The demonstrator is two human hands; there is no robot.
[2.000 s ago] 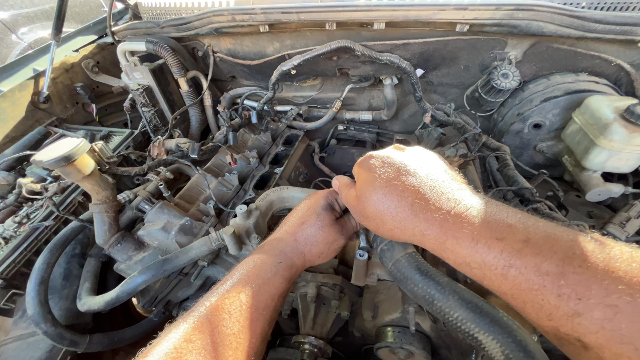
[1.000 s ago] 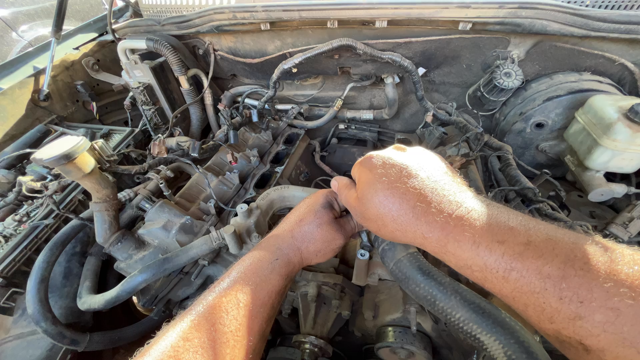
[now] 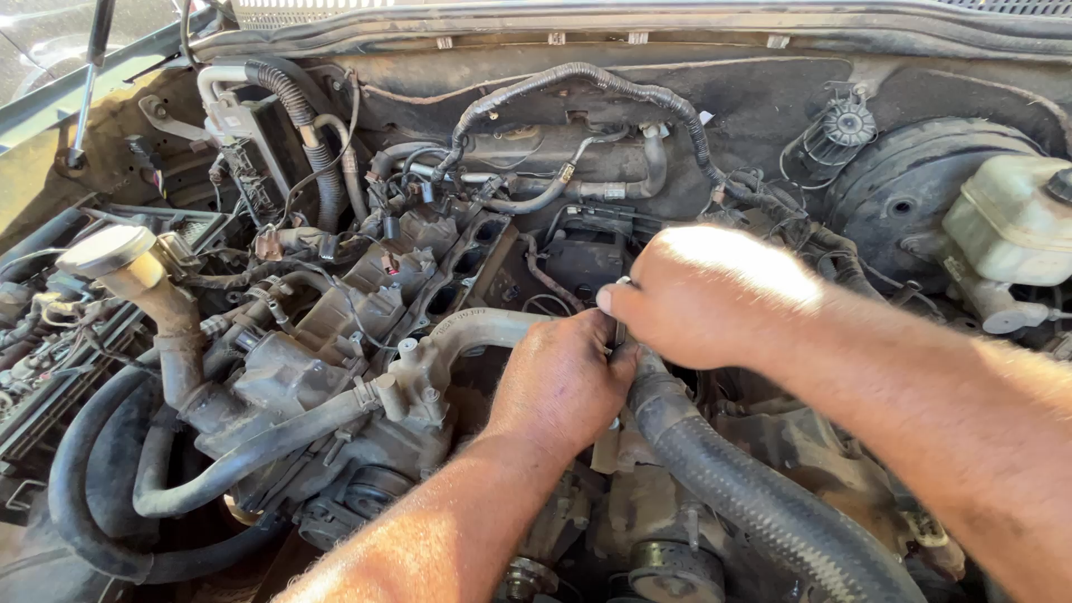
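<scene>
My left hand (image 3: 563, 377) is low in the middle of the engine bay, its fingers closed around a small metal tool (image 3: 621, 311) of which only a short bit shows. Against it, on the right, my right hand (image 3: 712, 297) is curled in a fist, its thumb at the same metal piece. What the fingers enclose is mostly hidden. A metal coolant pipe (image 3: 490, 328) runs up to my left hand. From under my right hand a thick black radiator hose (image 3: 737, 469) leads down to the right.
At the left stand an oil filler neck with its cap (image 3: 109, 249) and a curved rubber hose (image 3: 71, 477). Open intake ports (image 3: 466, 261) lie behind. A wiring harness (image 3: 578, 71) arches along the firewall. The brake fluid reservoir (image 3: 1009, 219) and brake booster (image 3: 904, 188) are at the right.
Both hands stay together at the same spot. My right fist has turned and shifted slightly, and a bit of metal now shows between the hands.
</scene>
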